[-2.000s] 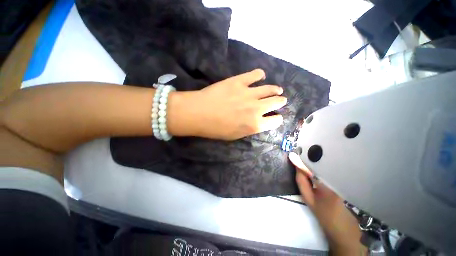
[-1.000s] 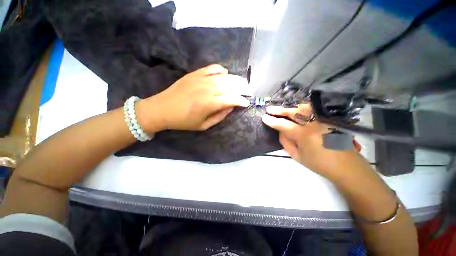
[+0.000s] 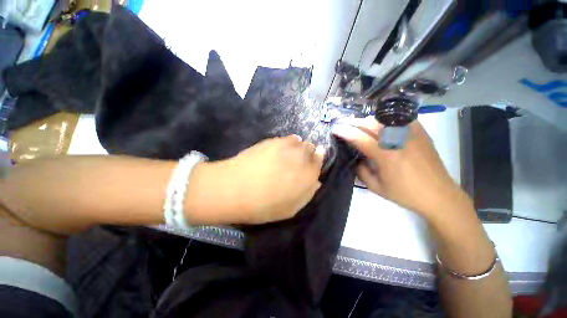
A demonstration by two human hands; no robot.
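A dark patterned garment panel (image 3: 168, 93) lies bunched on the white table and hangs over its front edge. The sewing machine (image 3: 497, 81) stands at the upper right, its presser foot (image 3: 327, 113) at the cloth. My left hand (image 3: 273, 177), with a white bead bracelet at the wrist, has its fingers curled on the cloth just front-left of the foot, gripping a fold. My right hand (image 3: 398, 161) is right of the foot, partly behind a machine knob. Its fingertips touch the cloth edge near the foot; whether they pinch it is hidden.
A black slab like a smartphone (image 3: 488, 164) lies right of my right hand. A ruler strip (image 3: 385, 269) runs along the table's front edge. Brown taped cardboard (image 3: 43, 140) is at the left, partly under the cloth. Something red shows at the lower right corner.
The cloth has been drawn forward and now hangs over the front edge. My left hand has moved toward the front and curled into the cloth. My right hand stays beside the foot.
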